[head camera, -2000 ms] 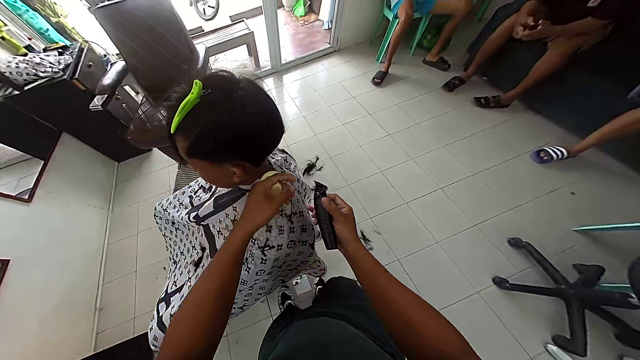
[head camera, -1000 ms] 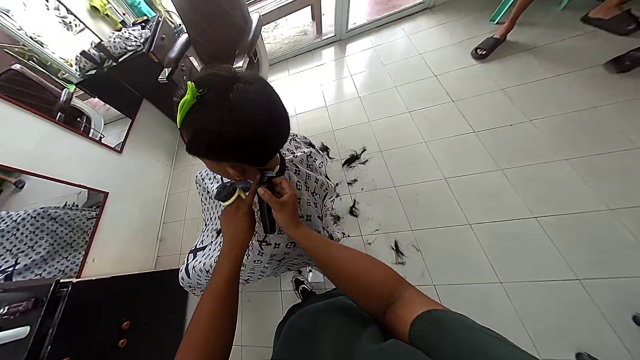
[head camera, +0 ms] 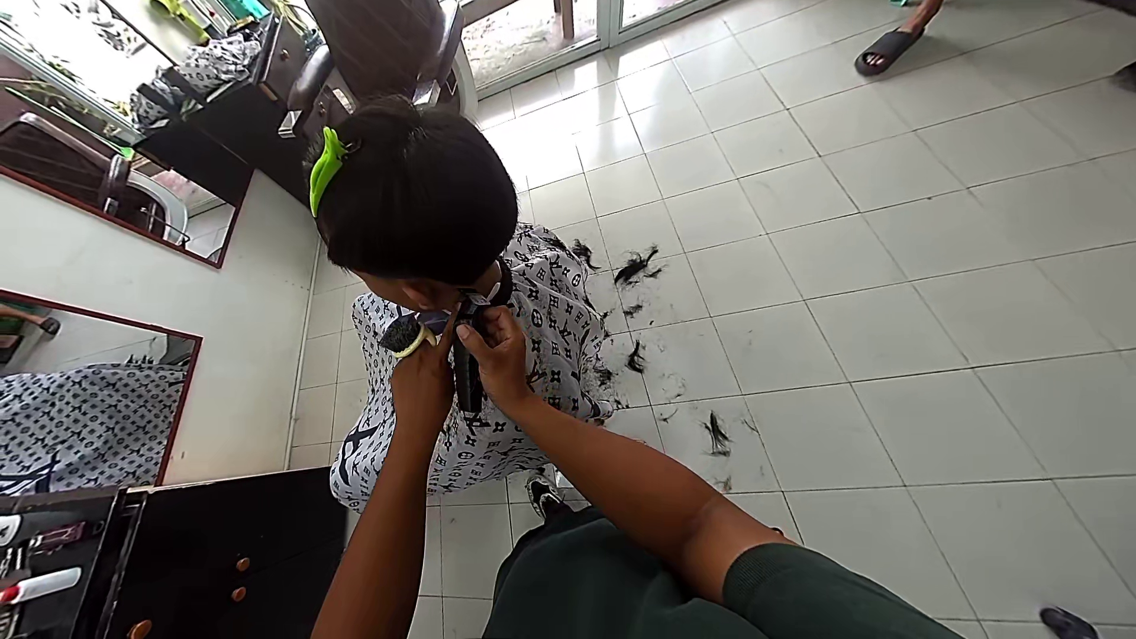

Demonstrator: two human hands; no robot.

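A person with dark hair (head camera: pixel 422 200) sits in front of me under a white barber's cape with a dark pattern (head camera: pixel 555 306). A green hair clip (head camera: pixel 327 170) is fastened in the hair. My right hand (head camera: pixel 499 355) grips a black hair clipper (head camera: pixel 468 377), its head close to the person's neck below the ear. My left hand (head camera: pixel 424 377) holds a round brush with dark bristles (head camera: pixel 401 335) and a pale yellow rim, and its index finger reaches to the clipper's head. The contact between clipper and skin is hidden.
Cut hair (head camera: pixel 637 266) lies in tufts on the tiled floor (head camera: pixel 887 355). A barber chair (head camera: pixel 373 53) stands behind the person. Wall mirrors (head camera: pixel 89 399) and a black cabinet (head camera: pixel 226 541) are at the left. A sandalled foot (head camera: pixel 890 51) rests on the floor at the upper right.
Two seconds ago my hands were farther apart, with the clipper away from the neck. They have come together below the ear. The view has swung left and closer.
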